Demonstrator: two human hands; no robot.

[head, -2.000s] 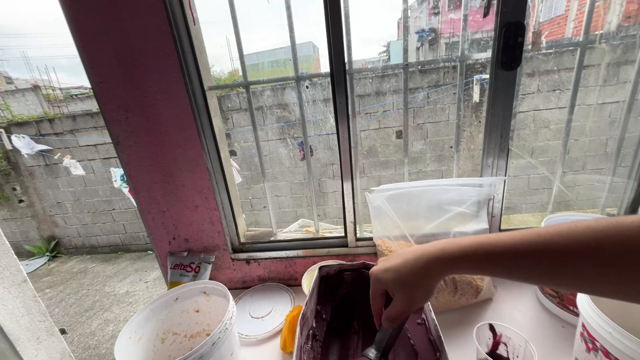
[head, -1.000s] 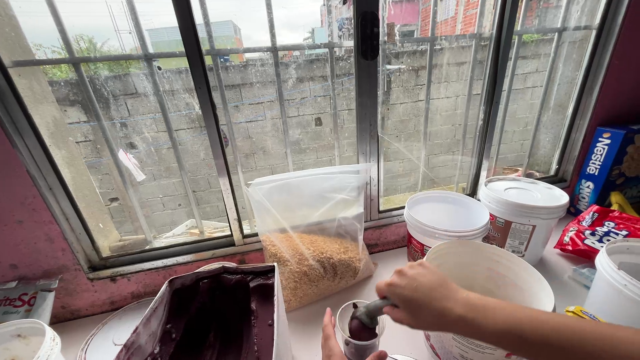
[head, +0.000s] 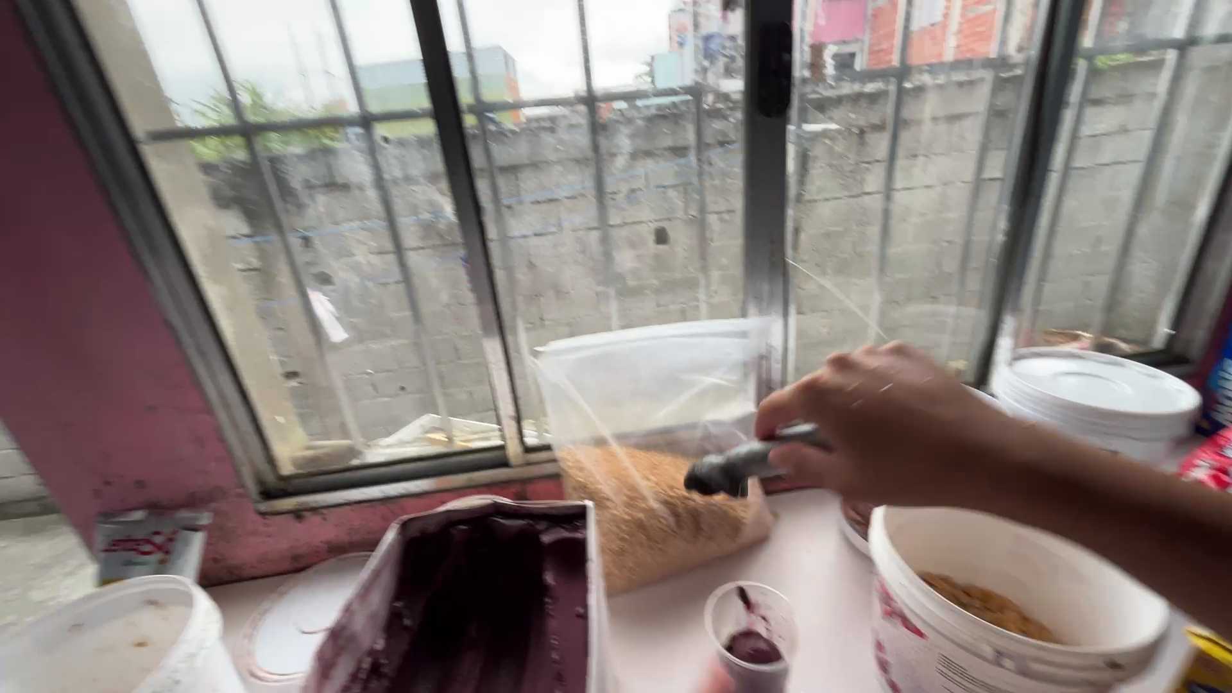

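My right hand grips the grey handle of a scoop, whose dark-smeared end points left in front of the bag of crumbs. Below it, a small clear plastic cup holds some dark purple, açaí-like paste, with streaks on its inner wall. At the cup's lower left, only a blurred bit of my left hand shows; its grip is cut off by the frame edge. Left of the cup stands an open tub of dark purple paste, its pale liner smeared purple.
Behind the tub, a clear zip bag of light brown crumbs leans by the barred window. A white bucket with brown flakes stands right, a lidded white bucket behind it. At left are another white bucket, a round lid and a silver packet.
My right hand has lifted the scoop out of the cup and moved it up and left. Purple paste now sits in the cup. My left hand has dropped mostly out of view.
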